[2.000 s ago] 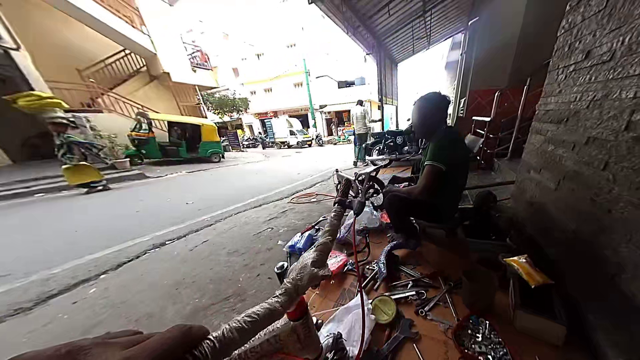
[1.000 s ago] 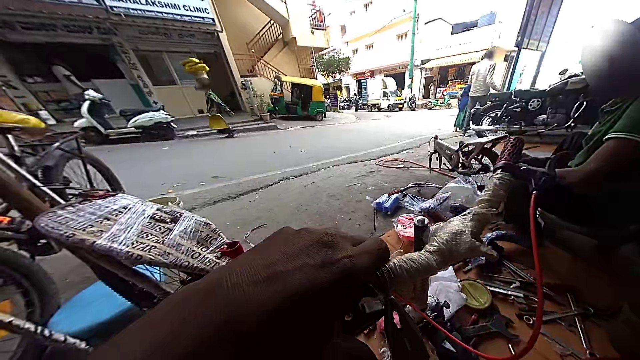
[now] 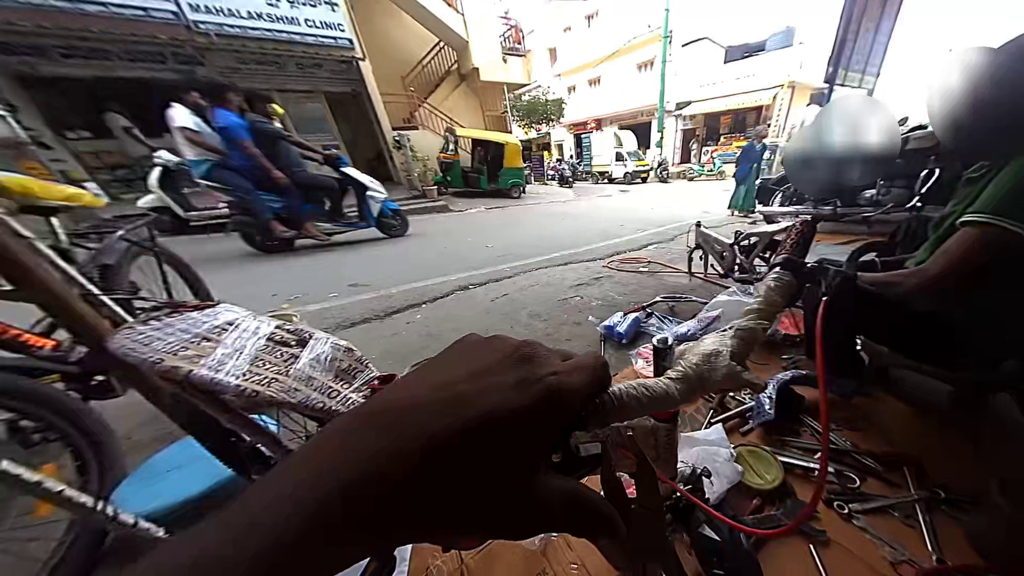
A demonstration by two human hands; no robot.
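My left hand reaches in from the lower left, its fingers closed around the near end of a bicycle frame tube wrapped in light packing material. The tube slants away to the right, where a co-worker's hand is at its far end. A dark upright object, too shadowed to name, is just below the near end, beside my thumb. A red hose loops down in front of the co-worker. My right hand is not in view.
Wrenches, a round lid and plastic bags lie on the ground at right. A wrapped bicycle part, a blue stool and bicycles stand at left. Beyond are a bicycle frame, the road, a scooter with riders and an auto-rickshaw.
The view has swung left since the first frame. A scooter with riders has come into view on the road. My left hand remains at the near end of the wrapped tube.
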